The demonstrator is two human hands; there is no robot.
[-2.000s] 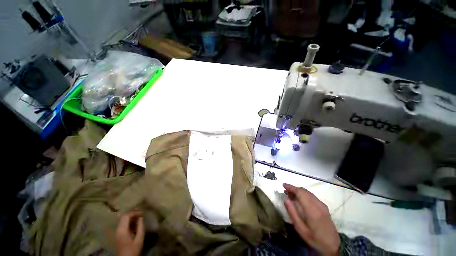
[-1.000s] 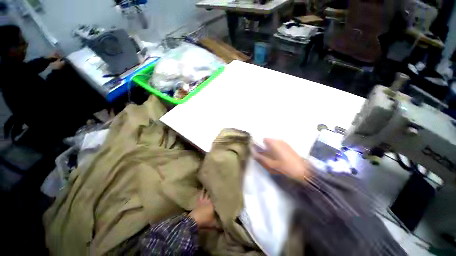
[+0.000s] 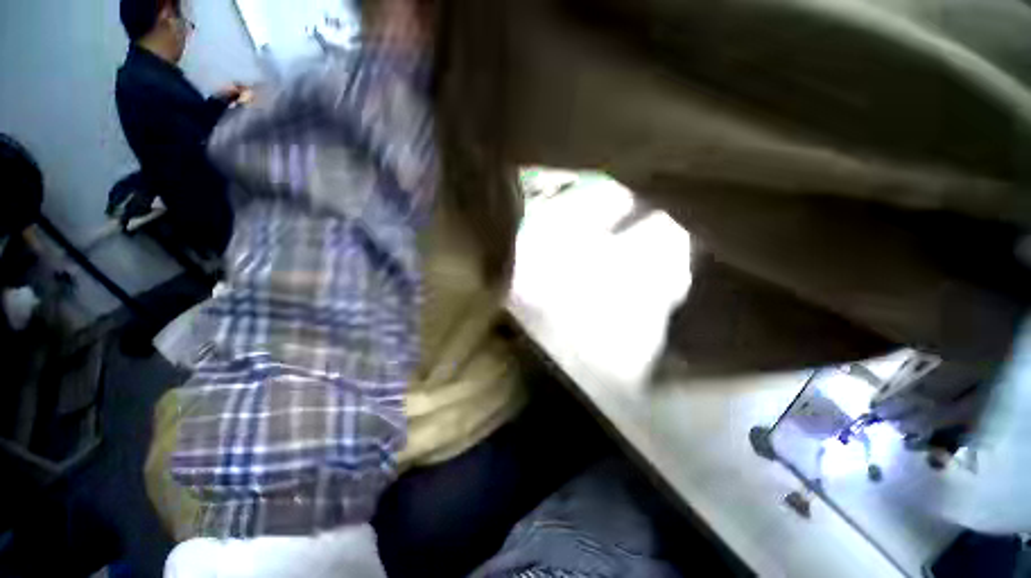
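Note:
A khaki garment (image 3: 724, 136) is lifted close before the camera and spreads, blurred, across the top and right. My left hand (image 3: 396, 17) is raised at the top edge, blurred and partly cut off, at the garment's lifted edge; its fingers seem closed on the cloth. My left sleeve (image 3: 305, 339) is plaid. More khaki cloth (image 3: 464, 384) hangs beside the sleeve. A white cloth part (image 3: 1001, 452) shows at the right edge. My right hand is not in view. The sewing machine's lit needle area (image 3: 859, 440) shows at lower right under the garment.
The white table (image 3: 599, 254) shows between the folds, its front edge running down to the lower right. A person in dark clothes (image 3: 175, 124) is at upper left. Dark equipment (image 3: 57, 395) stands at the left edge. My lap is at the bottom.
The garment has gone from table and lap up in front of the camera. My left arm has risen; my right hand has left view. The view has swung left and down.

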